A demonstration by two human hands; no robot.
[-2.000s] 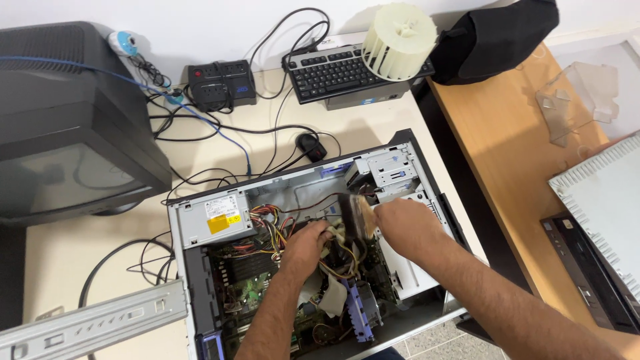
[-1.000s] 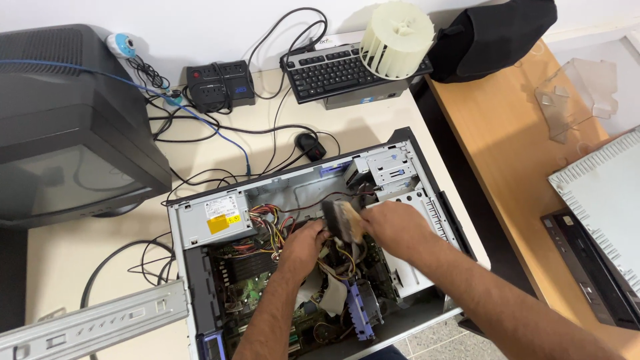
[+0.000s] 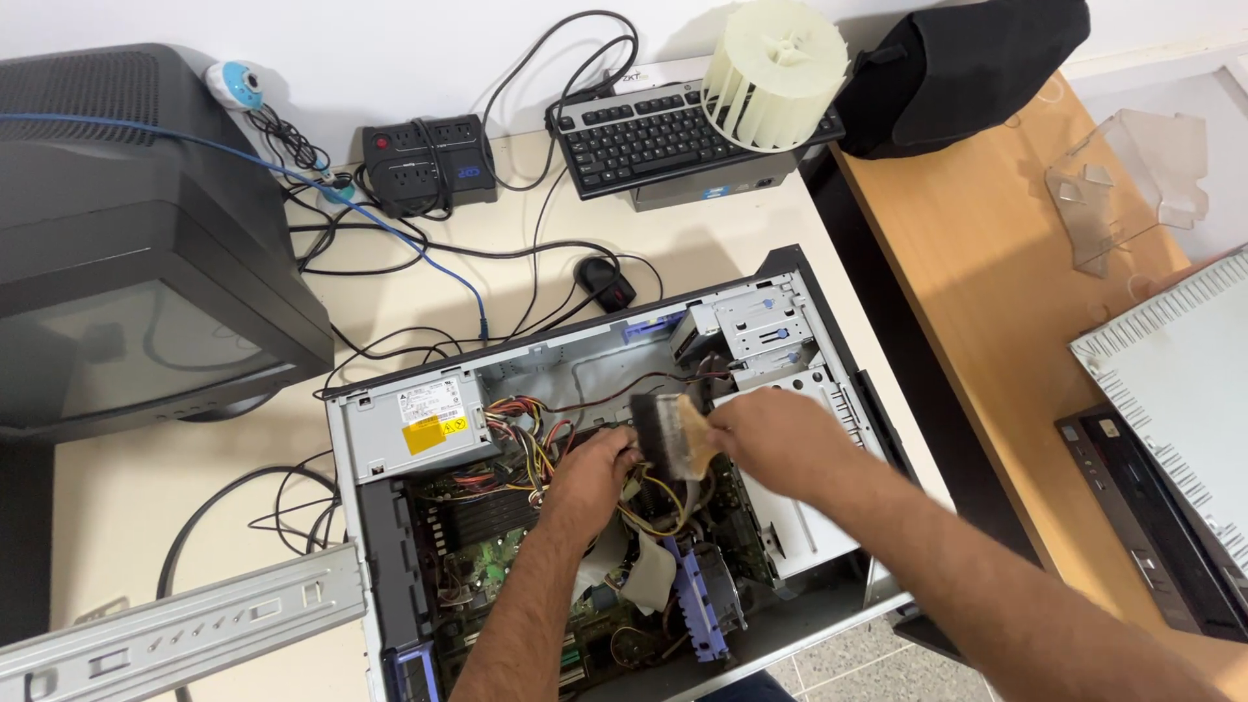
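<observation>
An opened desktop computer case (image 3: 604, 359) lies on its side. My right hand (image 3: 785, 439) grips the wooden handle of a wide, dark-bristled paintbrush (image 3: 673, 436) above the case's interior. Beside the bristles, my left hand (image 3: 595, 473) reaches in among the bundled wires; its fingertips are bent, and whether they pinch a cable cannot be told. The power supply (image 3: 419, 429) with a yellow label fills the case's upper left corner. Below my hands are the green motherboard (image 3: 487, 565), a grey ribbon cable (image 3: 648, 575) and a purple plastic bracket (image 3: 700, 600).
A CRT monitor (image 3: 146, 253) stands left. Behind the case are a mouse (image 3: 604, 283), a power strip unit (image 3: 429, 166), tangled cables and a keyboard (image 3: 663, 136) under a white blower wheel (image 3: 777, 73). A wooden desk (image 3: 936, 224) holds another computer case (image 3: 1180, 390). A metal rail (image 3: 185, 624) juts out lower left.
The brush has changed its tilt, and its bristles now point left toward my left hand. My left hand stays among the wires.
</observation>
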